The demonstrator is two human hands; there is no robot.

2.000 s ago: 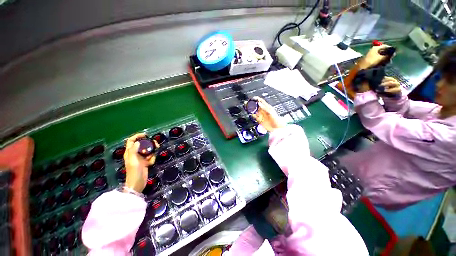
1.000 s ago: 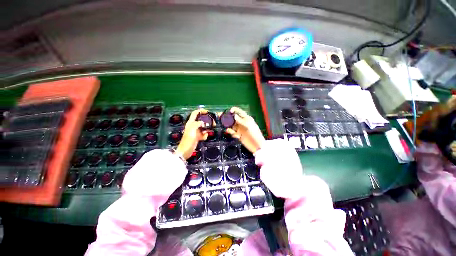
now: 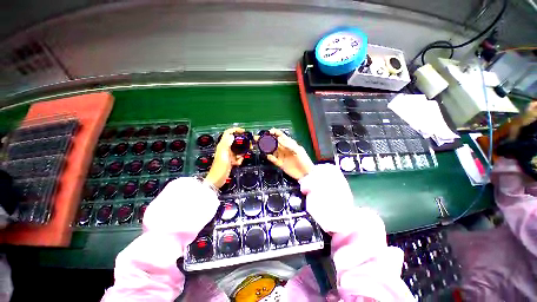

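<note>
My left hand (image 3: 224, 158) holds a round black unit (image 3: 241, 142) with a red mark on its face. My right hand (image 3: 287, 154) holds another round black unit (image 3: 267, 143), its dark face towards me with no red mark seen. The two units are side by side above the back part of the blister tray (image 3: 253, 256). The tray holds rows of black units; some in the front rows show red marks and others look pale with glare. My hands hide part of its back rows.
A second blister tray (image 3: 131, 187) lies left, beside an orange-red pad (image 3: 88, 141) bearing a clear tray. The right-hand tray (image 3: 377, 133), white paper (image 3: 421, 118), blue-rimmed clock (image 3: 341, 52) and parts box (image 3: 383, 79) are right. A person's pink sleeve (image 3: 512, 191) is far right.
My right hand has come from the right-hand tray to beside my left hand, over the blister tray. The unit in my left hand now shows its red mark. The view has turned right-to-left.
</note>
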